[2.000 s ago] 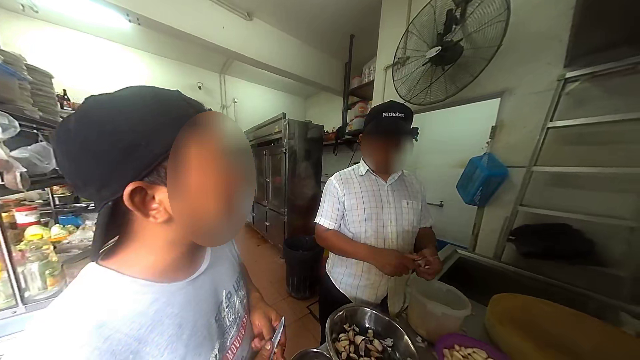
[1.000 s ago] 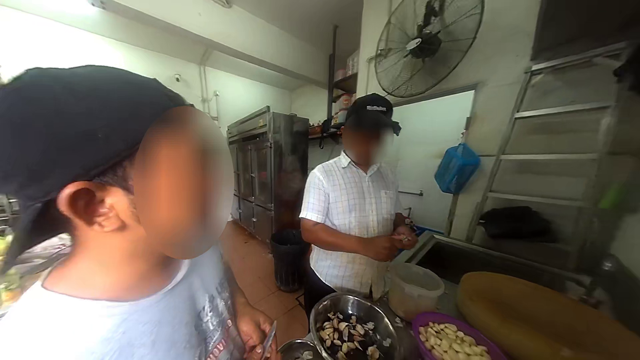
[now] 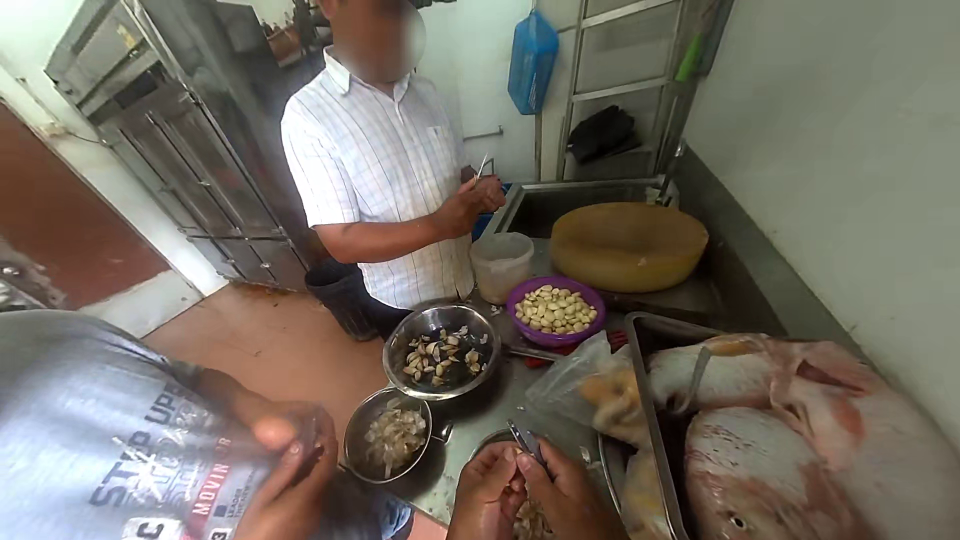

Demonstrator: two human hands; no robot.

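Note:
At the bottom middle, my left hand (image 3: 486, 484) pinches a small pale piece, probably a garlic clove, with its fingertips against my other hand. My right hand (image 3: 564, 480) grips a small knife (image 3: 527, 441), blade pointing up and left. Both hands are over a bowl (image 3: 534, 521) with pale peelings. Beyond them, a steel bowl (image 3: 491, 375) holds unpeeled garlic cloves (image 3: 435, 356). A purple plastic basket (image 3: 517, 319) is full of peeled cloves (image 3: 555, 309). A smaller metal pan (image 3: 352, 450) at left holds papery skins (image 3: 396, 439).
Large raw fish (image 3: 757, 465) lie in a metal tray (image 3: 660, 465) at right, beside a plastic bag (image 3: 562, 386). Behind are a whitish tub (image 3: 502, 266), a thick round chopping block (image 3: 630, 247) and a sink (image 3: 536, 206). Two people stand close, left and across.
The view has swung down and right, bringing both my hands, the knife and the fish tray into sight. The person across holds a small blade up near their other hand.

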